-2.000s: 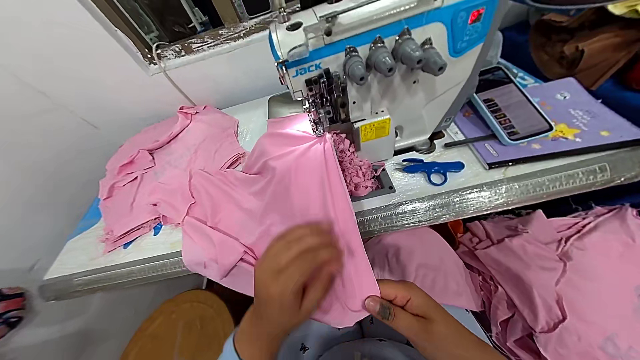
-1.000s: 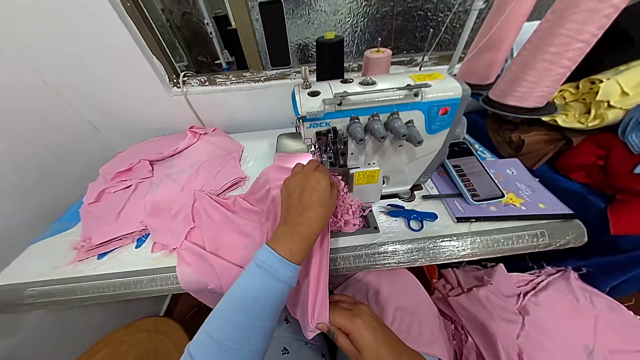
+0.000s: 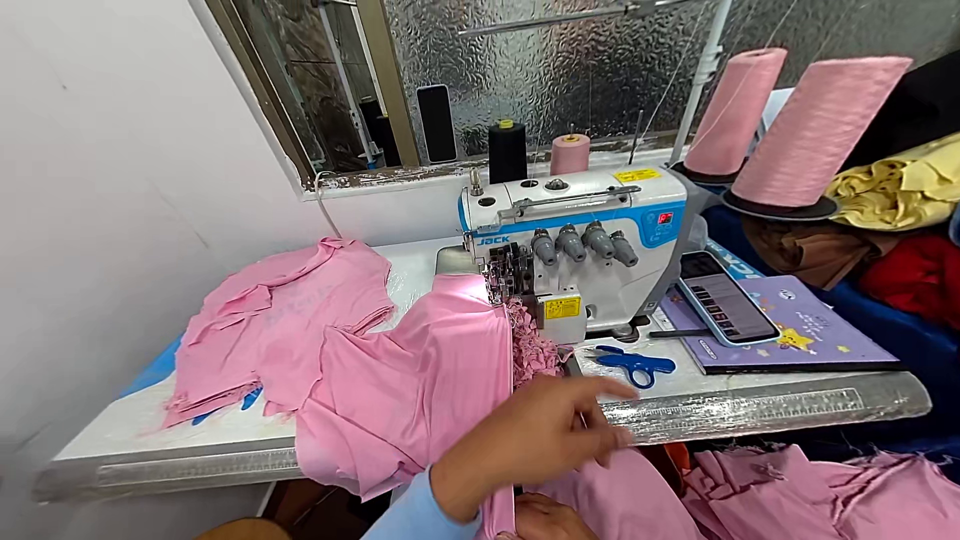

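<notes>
A pink knit fabric piece [image 3: 420,375] runs from under the presser foot of a white and blue overlock sewing machine [image 3: 622,292] down over the table's front edge. My left hand [image 3: 540,431], in a light blue sleeve, is above the fabric's right edge with its fingers apart, pointing right, and holds nothing. At the bottom edge of the view my right hand [image 3: 555,519], partly cut off and partly behind the left, pinches the fabric's lower right edge. Gathered pink trimmings [image 3: 532,345] lie beside the machine's needle area. Blue thread snips [image 3: 634,364] rest just right of them.
Stacked pink pieces [image 3: 277,322] lie on the table's left. On the right, a phone [image 3: 727,300] and a dark stick-like item rest on a purple notebook [image 3: 810,330]. Large pink thread cones [image 3: 821,135] stand behind. More pink fabric [image 3: 810,487] hangs below the table edge.
My left hand was at the presser foot a second ago and has come back toward me, off the fabric there. My right hand stays at the fabric's lower edge.
</notes>
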